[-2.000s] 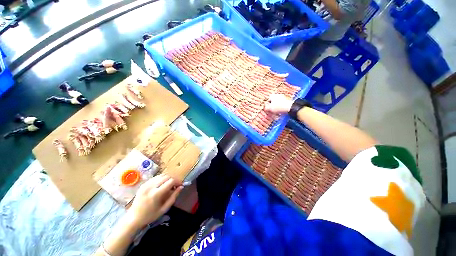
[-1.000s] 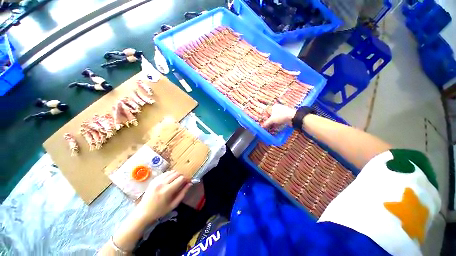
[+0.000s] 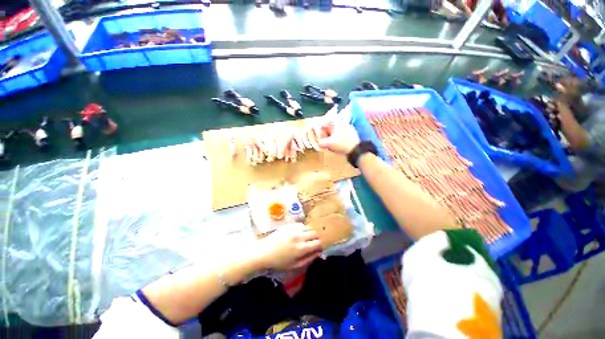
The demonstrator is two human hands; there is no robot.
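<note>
A loose row of pink-brown limb parts (image 3: 288, 147) lies on the tan cardboard sheet (image 3: 229, 185). My right hand (image 3: 339, 138) is at the right end of this row, fingertips together at the parts; whether it grips one cannot be told. My left hand (image 3: 298, 246) is low over the front edge of the stained work board (image 3: 332, 228), fingers curled together; anything in them is hidden. Just beyond it, an orange pot (image 3: 276, 211) and a smaller blue pot (image 3: 295, 208) stand on a whitish tray (image 3: 261, 200).
A blue crate (image 3: 514, 228) with packed limb parts is on the right, another with dark parts (image 3: 511, 126) beyond it. Black-and-white figure pieces (image 3: 285, 104) lie on the green belt (image 3: 159, 126). Plastic sheeting (image 3: 53, 232) covers the left. A person's arm (image 3: 572, 122) shows far right.
My right hand has moved left from the limb crate to the cardboard row. The view has turned left, showing more belt and sheeting. My left hand stays beside the pot tray.
</note>
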